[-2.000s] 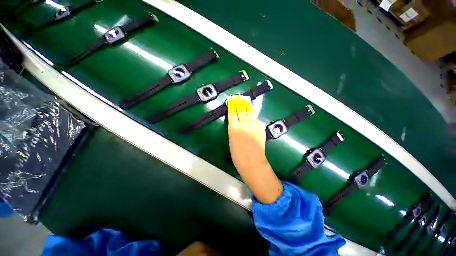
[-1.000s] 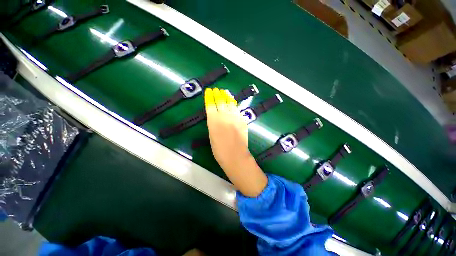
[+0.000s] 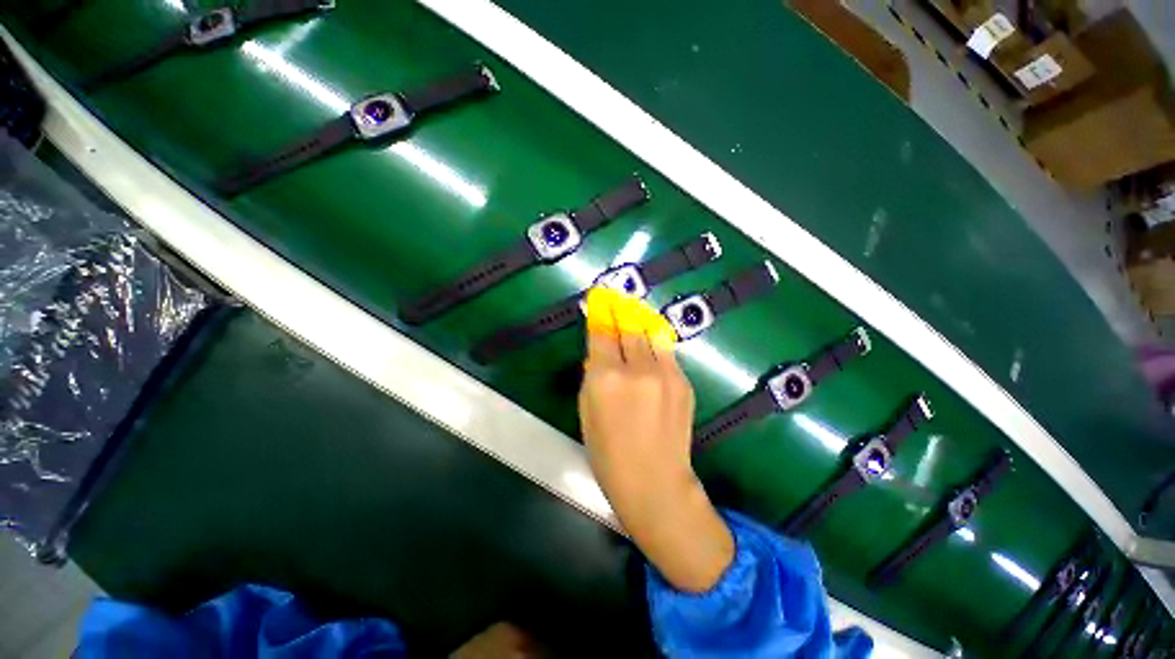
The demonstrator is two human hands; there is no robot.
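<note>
Several smartwatches lie back up with straight black straps on the green conveyor. My right hand reaches over the belt with yellow finger cots. Its fingertips are together at the lower edge of one watch case, covering part of it. Whether a wipe is under the fingertips cannot be told. An uncovered watch lies just to the left, and another lies close to the right of the fingertips. My left hand is cut off by the bottom edge; only a bit of skin shows.
The belt's whitish near rail passes under my right forearm; the far rail lies beyond the watches. A film-covered tray is at left on the green bench. Cardboard boxes stand at upper right. More watches crowd together at lower right.
The watches have shifted right and down in view. My right hand has gone from one watch to its left neighbour, whose case now shows more above the fingertips than one second ago.
</note>
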